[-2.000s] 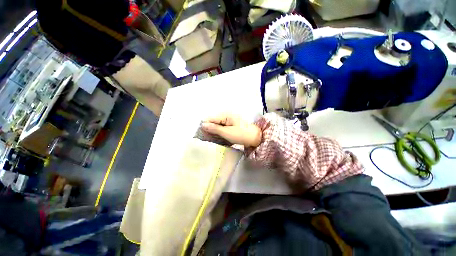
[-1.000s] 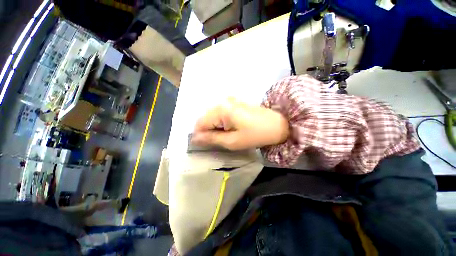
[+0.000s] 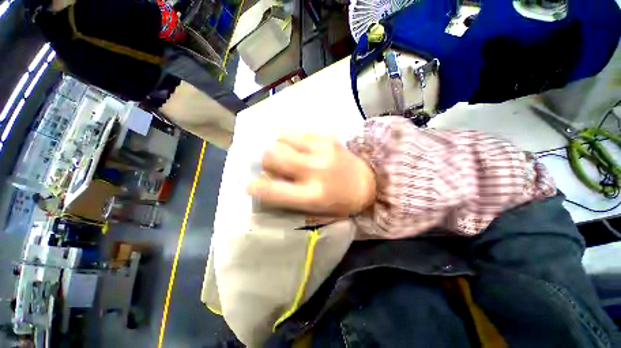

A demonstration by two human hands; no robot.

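Observation:
A beige fabric panel (image 3: 262, 272) with a yellow bound edge (image 3: 306, 272) lies over the near left edge of the white table and hangs down toward my lap. My right hand (image 3: 313, 177), in a pink checked sleeve, reaches across to the panel's top edge. Its fingers are curled and slightly blurred, and they hold that edge. My left hand is not in view. The sewing machine head (image 3: 402, 81) with its blue cover stands behind my right forearm, and the sleeve hides part of the needle area.
Green-handled scissors (image 3: 592, 160) and dark thread lie at the right on the table (image 3: 286, 115). A fan (image 3: 374, 13) is behind the machine. Another person's dark-clothed body (image 3: 109, 47) is at the upper left. A yellow floor line (image 3: 182, 251) runs down the left aisle.
The panel's top edge is folded down and nearer my lap than two seconds ago. My right hand has gone from flat to curled over it. The camera view has shifted.

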